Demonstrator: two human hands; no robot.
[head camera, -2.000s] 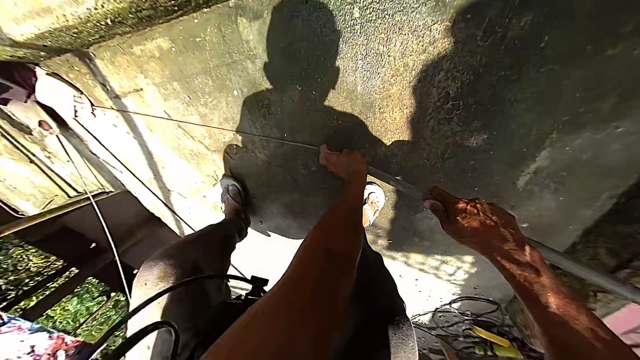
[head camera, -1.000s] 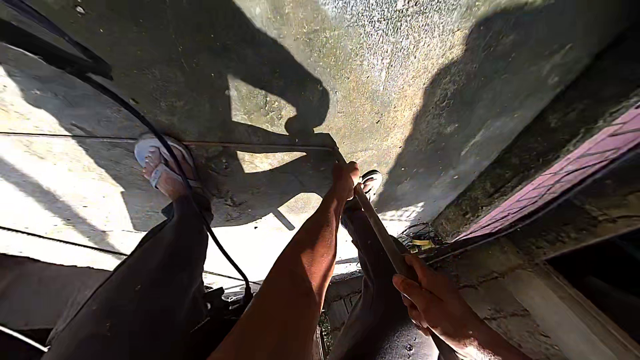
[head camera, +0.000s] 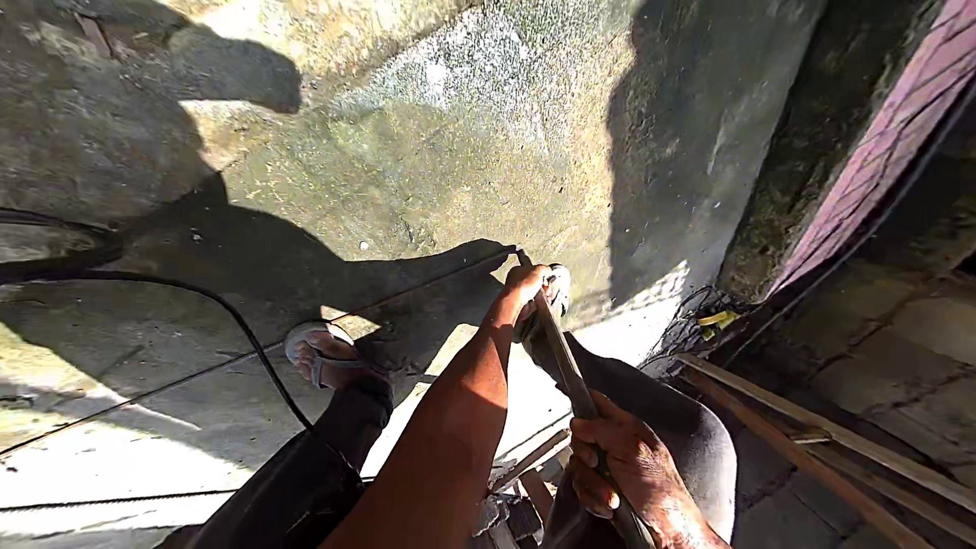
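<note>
A long grey bar, perhaps metal (head camera: 563, 354), slants down to the right between my feet. My left hand (head camera: 531, 284) is closed around its upper part, just below the tip. Lower down, my right hand (head camera: 621, 457) grips the same bar with the fingers wrapped around it. A thin rod or cable (head camera: 229, 364) runs from the bar's tip down to the left, passing by my sandalled foot (head camera: 328, 354). Whether it is joined to the tip cannot be told. The lower end of the bar is out of view.
A black hose or cable (head camera: 206, 293) curves over the concrete (head camera: 427, 183) to my leg. At the right lie wooden strips (head camera: 831, 435), a tangle of dark wire (head camera: 682, 324) with a yellow object (head camera: 718, 320), and a pink wall section (head camera: 884, 137). A ribbed rod (head camera: 122, 500) crosses at lower left.
The bar, which slanted gently across the view two seconds ago, now points steeply down to the right. Both hands are still on it. The view has turned.
</note>
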